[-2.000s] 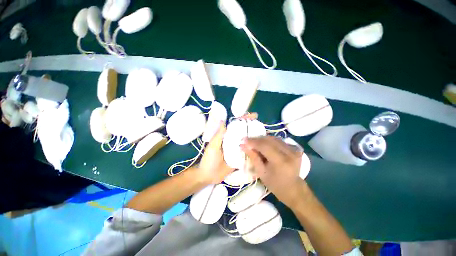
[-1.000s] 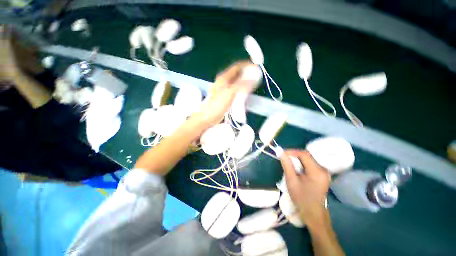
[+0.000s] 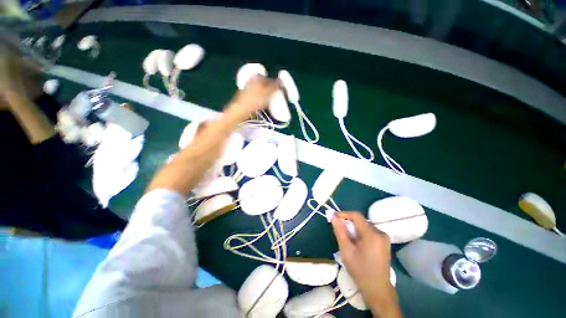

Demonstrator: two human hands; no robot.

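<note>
My left hand (image 3: 257, 94) reaches over the green conveyor, blurred, beside one white housing (image 3: 250, 75) and above another (image 3: 280, 107). Whether it grips either cannot be told. My right hand (image 3: 366, 248) is closed on a small white piece, apparently the wiping cloth (image 3: 349, 228), near looped cords. White housings with cords, such as this one (image 3: 260, 194), lie clustered between my arms. One on edge shows a yellow-tan face (image 3: 214, 210). Housings near me, including this one (image 3: 264, 292), carry a dark line. My left forearm hides part of the cluster.
An open-lidded dispenser bottle (image 3: 431, 264) lies at right beside a lined housing (image 3: 398, 219). A pale rail (image 3: 409, 186) separates bench and conveyor. More housings (image 3: 409, 125) lie on the conveyor. At left are a white cloth or bag (image 3: 115, 164) and a neighbour's arm (image 3: 28, 115).
Both hands have left the housing they held together. My left hand has moved forward over the rail to the conveyor; my right hand has moved aside. The view has shifted, and more housings show near the left hand.
</note>
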